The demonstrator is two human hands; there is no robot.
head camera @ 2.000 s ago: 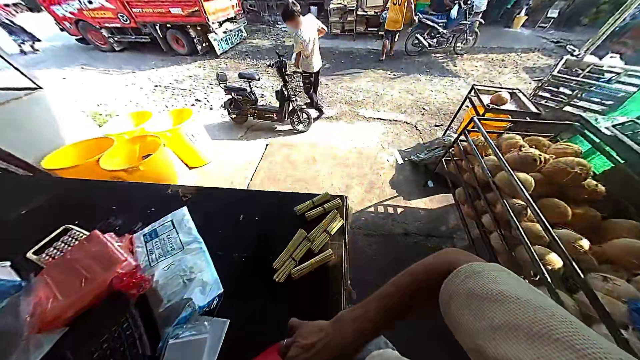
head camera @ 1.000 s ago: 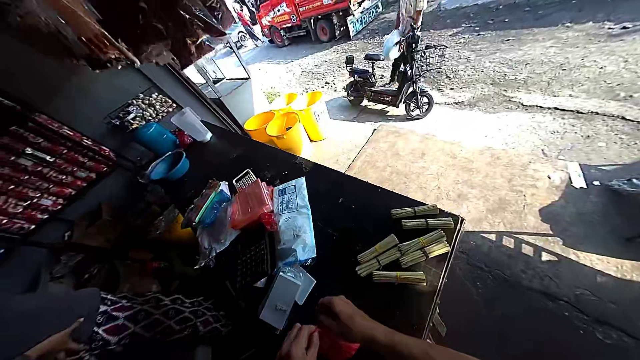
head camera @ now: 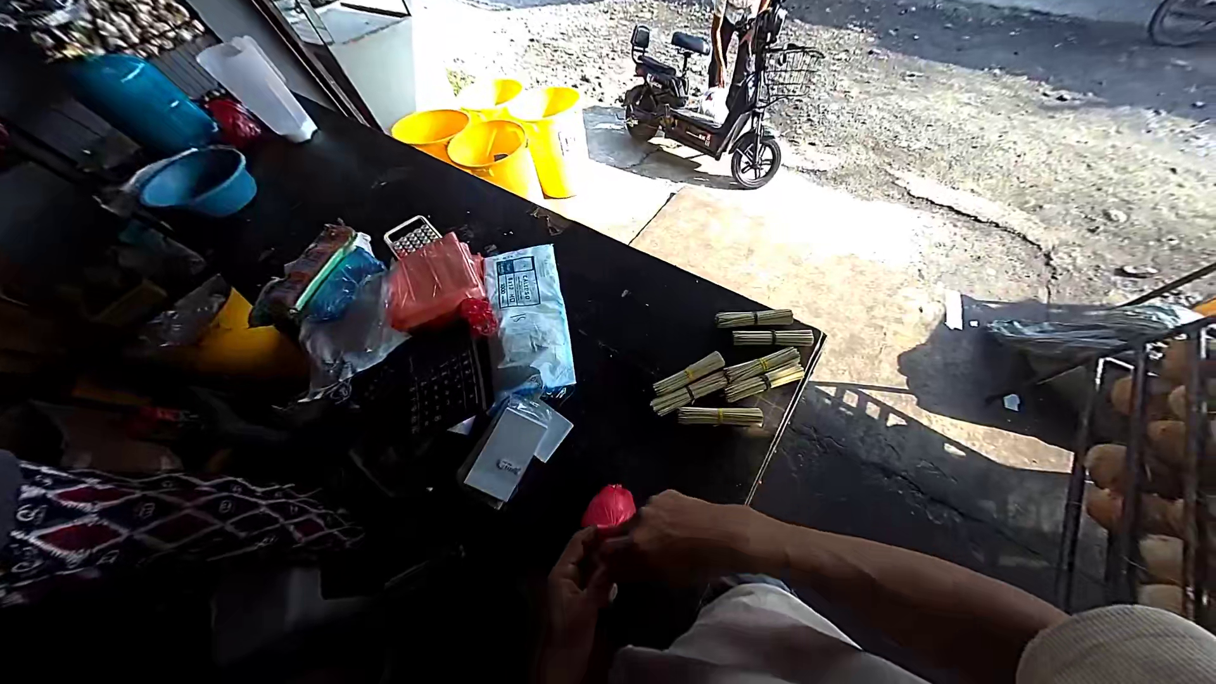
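Observation:
A small filled pink plastic bag (head camera: 609, 506) is between my two hands just off the front of the black table. My left hand (head camera: 572, 584) holds it from below at its gathered end, and my right hand (head camera: 670, 537) has its fingers closed on the same end; the fingertips partly hide each other. Beyond them a grey box (head camera: 501, 458) lies on the table. Several bundles of thin sticks (head camera: 731, 380) tied with bands lie near the table corner. Farther left are a white and blue printed plastic packet (head camera: 532, 313), a stack of red plastic bags (head camera: 435, 282) and a dark calculator (head camera: 446, 385).
A blue basin (head camera: 201, 182) stands at the table's far left. Past the table edge (head camera: 608, 242) are yellow buckets (head camera: 494, 152) and an electric scooter (head camera: 708, 104) with a person beside it. A metal rack (head camera: 1130, 456) of coconuts stands at right. Patterned cloth (head camera: 161, 522) shows at lower left.
The view has swung left and moved in over the table. Two seconds ago only one hand showed, at a bit of red at the lower edge; now both hands are on the pink bag.

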